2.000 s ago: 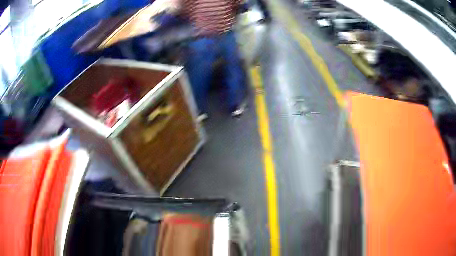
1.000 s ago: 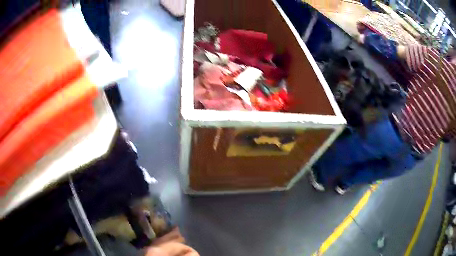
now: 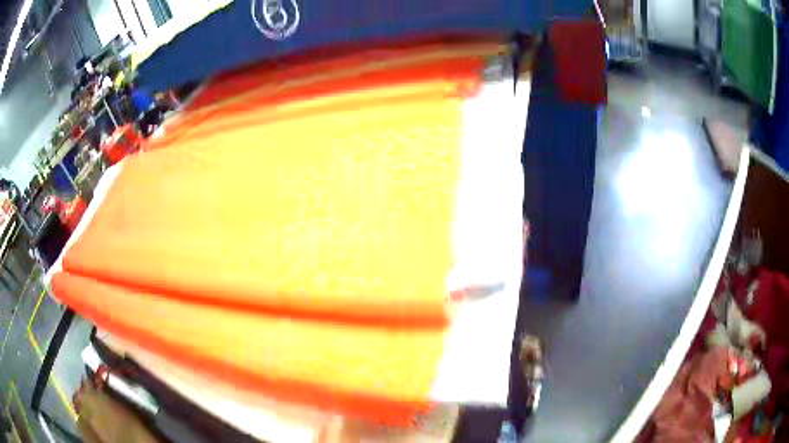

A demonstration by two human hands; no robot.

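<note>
The orange fabric lay is spread over the table in front of me, bright yellow-orange on top with red-orange folds along its near and far sides. The white underlay sticks out at its right end. A small, blurred grey and reddish thing lies on that white strip; I cannot tell what it is. Neither of my hands can be made out. A blurred tan patch at the bottom edge is too unclear to name.
A dark-blue press beam with a circled number and red end stands behind the lay. A wooden bin with pale edges and red and pink scraps is at right. Brown material is low left. Grey floor lies between table and bin.
The view has swung left onto the orange lay. The bin has shifted from the middle to the right edge, and the person in a striped top has left the view.
</note>
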